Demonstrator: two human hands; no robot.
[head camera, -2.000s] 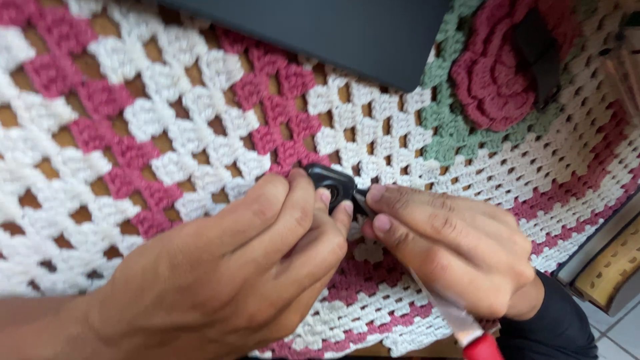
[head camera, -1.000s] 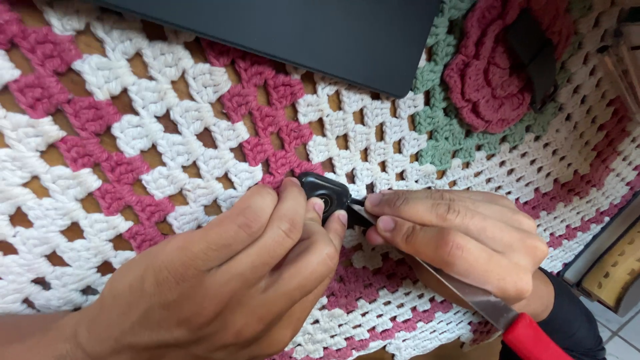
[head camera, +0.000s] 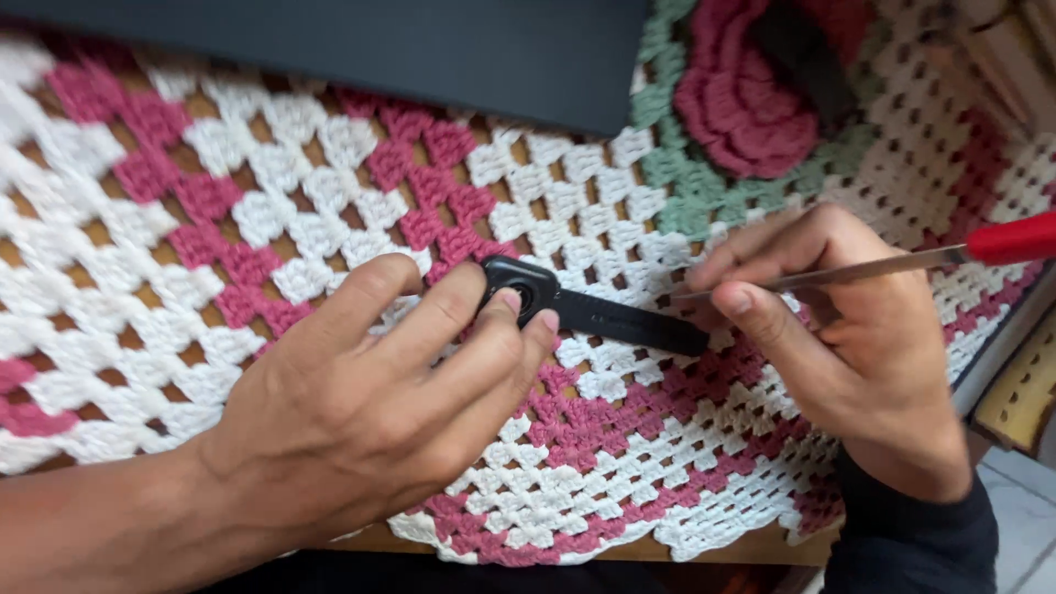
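Note:
A black smartwatch (head camera: 528, 280) lies face down on the crocheted tablecloth, its round rear sensor partly under my fingertips. My left hand (head camera: 388, 379) holds the case from the left and below. One black strap (head camera: 631, 323) stretches right from the case and bears writing; the case's other end is hidden by my fingers. To the right of the strap's end, my right hand (head camera: 833, 330) pinches the thin metal blade of a red-handled knife (head camera: 874, 268) near its tip. The red handle points to the right, away from the watch.
A flat dark panel (head camera: 396, 58), perhaps a laptop, covers the top left. At the upper right, a separate black strap-like piece (head camera: 804, 62) lies on a pink crocheted flower (head camera: 734, 99). The wooden table edge (head camera: 726, 549) shows at the bottom, tiled floor (head camera: 1019, 503) at lower right.
My right hand has moved right, off the watch, and the strap now shows. The knife has turned, its handle rising from lower right to the right edge. My left hand stays on the watch.

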